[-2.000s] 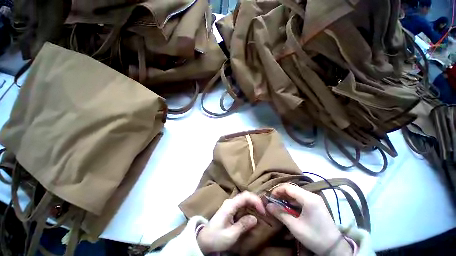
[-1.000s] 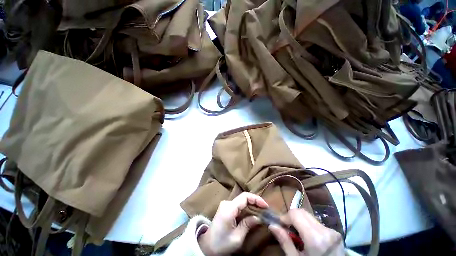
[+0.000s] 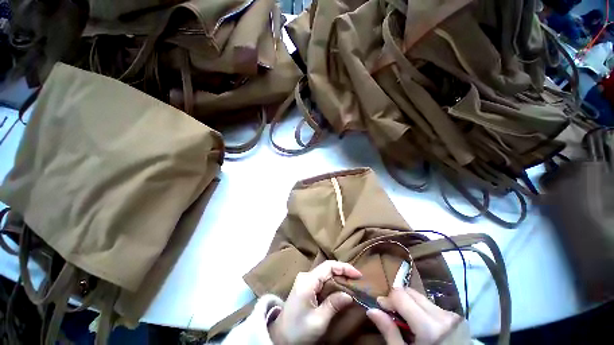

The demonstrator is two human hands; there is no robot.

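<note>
A brown bag body (image 3: pixel 313 209) lies bunched at the table's near edge, with a pale cream strip (image 3: pixel 339 201) on its upper panel. Its opening faces me, rimmed by a thin zipper line (image 3: pixel 384 241). A small white label (image 3: pixel 402 274) and something shiny and clear show inside. My left hand (image 3: pixel 311 303) pinches the opening's edge. My right hand (image 3: pixel 414 315) holds the thread snips (image 3: pixel 401 325), red at the handle, mostly hidden by the fingers. Its fingertips are at the same edge, close to my left hand.
A flat tan bag (image 3: pixel 114 168) lies at left, straps hanging over the table edge. Large brown bag heaps (image 3: pixel 417 87) fill the back. A strap (image 3: pixel 495 269) and a thin black cord (image 3: pixel 464 269) loop right of the worked bag. A blurred brown item (image 3: pixel 582 222) is at far right.
The bag opening has spread, showing the label and shiny material. The snips, raised between my hands earlier, are now lower and mostly covered. A brown item has come in at far right.
</note>
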